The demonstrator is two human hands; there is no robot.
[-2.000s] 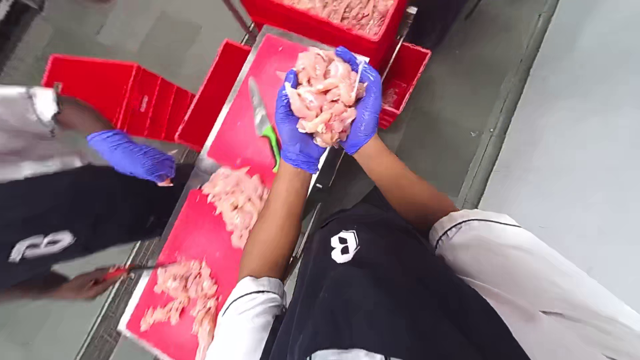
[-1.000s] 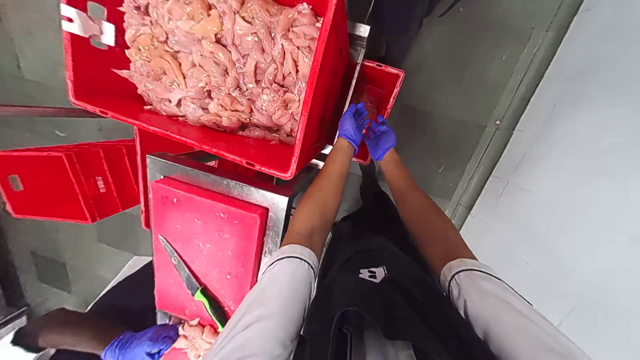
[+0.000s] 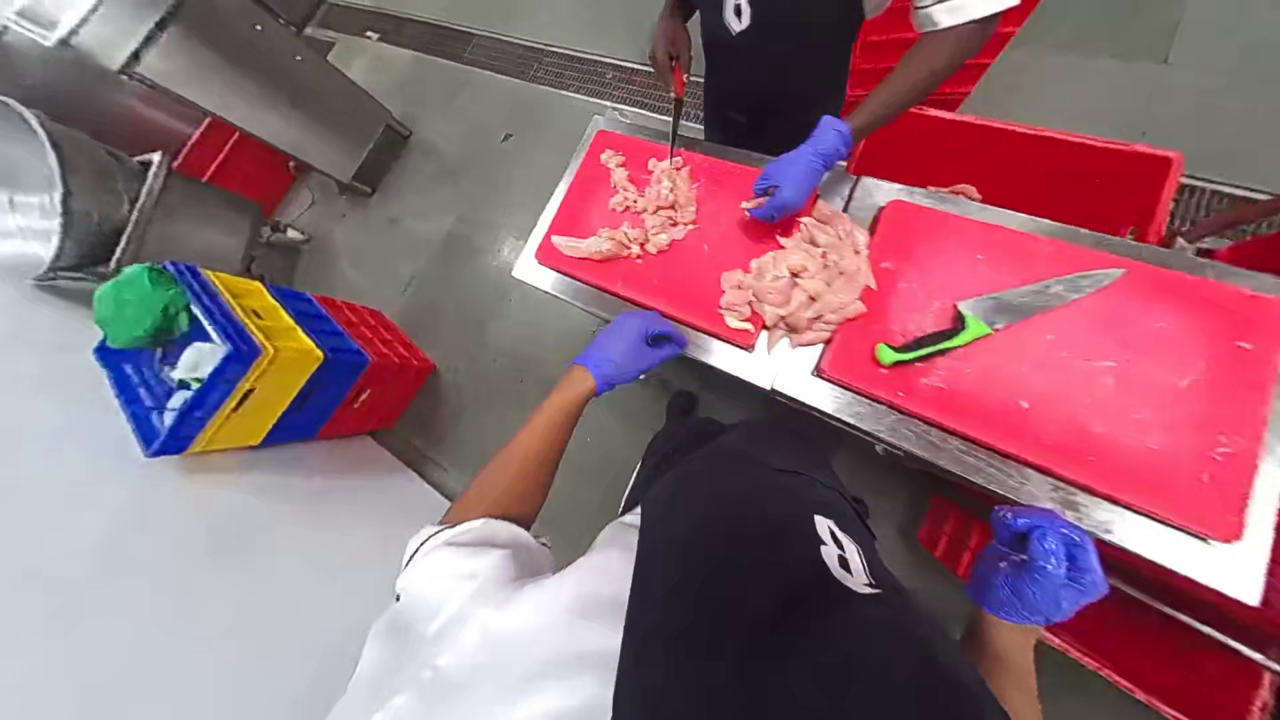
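My left hand (image 3: 630, 350), in a blue glove, is beside the near edge of the steel table with its fingers loosely curled and nothing visible in it. My right hand (image 3: 1037, 566), also gloved, hangs at the table's near edge below the right red cutting board (image 3: 1080, 390); its fingers are curled and their inside is hidden. On that board lies a knife with a green and black handle (image 3: 935, 340). A pile of raw chicken pieces (image 3: 805, 275) sits between the two boards. Smaller chicken pieces (image 3: 655, 210) lie on the left red cutting board (image 3: 690, 275).
Across the table a co-worker's gloved hand (image 3: 795, 175) holds a piece of meat, while the other holds a red-handled knife (image 3: 677, 105). Red crates stand behind (image 3: 1020, 165) and below the table (image 3: 1150, 640). Stacked blue, yellow and red crates (image 3: 265, 365) are at left.
My hands held chicken pieces two seconds ago, and were together over a red crate without that load one second ago. Now they are apart. The view has swung strongly.
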